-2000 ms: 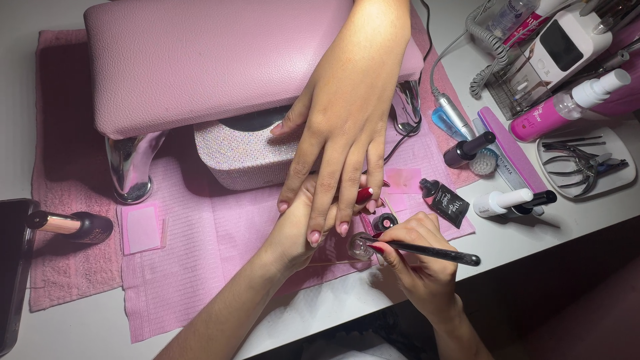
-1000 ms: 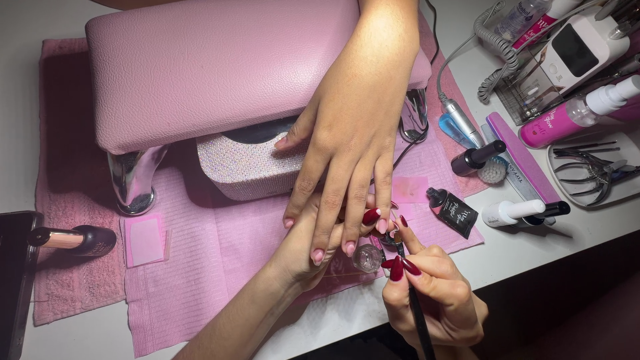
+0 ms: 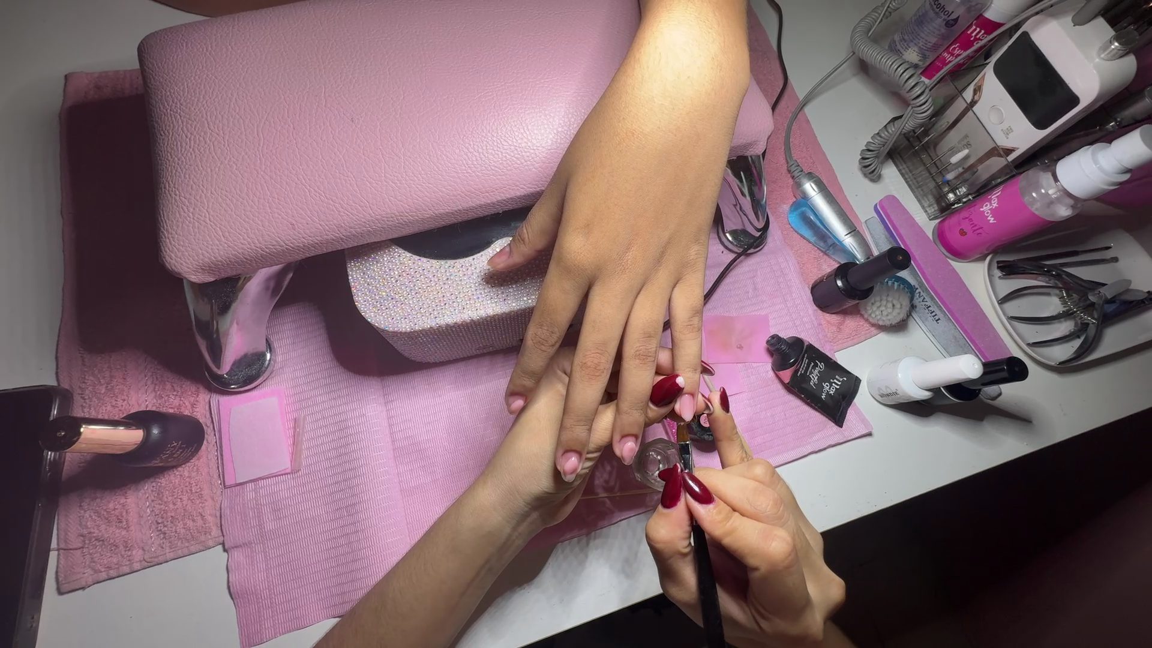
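Another person's hand [image 3: 621,243] reaches down from the top, fingers spread, across a pink padded armrest [image 3: 405,117]. From below, my left hand [image 3: 540,450] holds that hand's fingers; its own fingers are partly hidden under them. My right hand [image 3: 747,531], with dark red nails, grips a thin black-handled brush [image 3: 704,567]. The brush's bristles are just below the tip of the person's little finger. A small clear glass dish [image 3: 654,463] stands beside the brush, and a small open pot [image 3: 699,427] is partly hidden behind the fingers.
A glittery nail lamp [image 3: 441,301] sits under the armrest. At right are a black tube [image 3: 814,380], polish bottles [image 3: 922,376], a purple nail file [image 3: 940,274], an electric file handpiece [image 3: 830,211] and a tray of nippers [image 3: 1017,337]. A dark bottle [image 3: 162,438] lies at left near a phone [image 3: 27,504].
My right hand has turned the brush from pointing sideways to nearly upright in view, with its bristles near the little fingertip. My left hand still holds the person's fingers.
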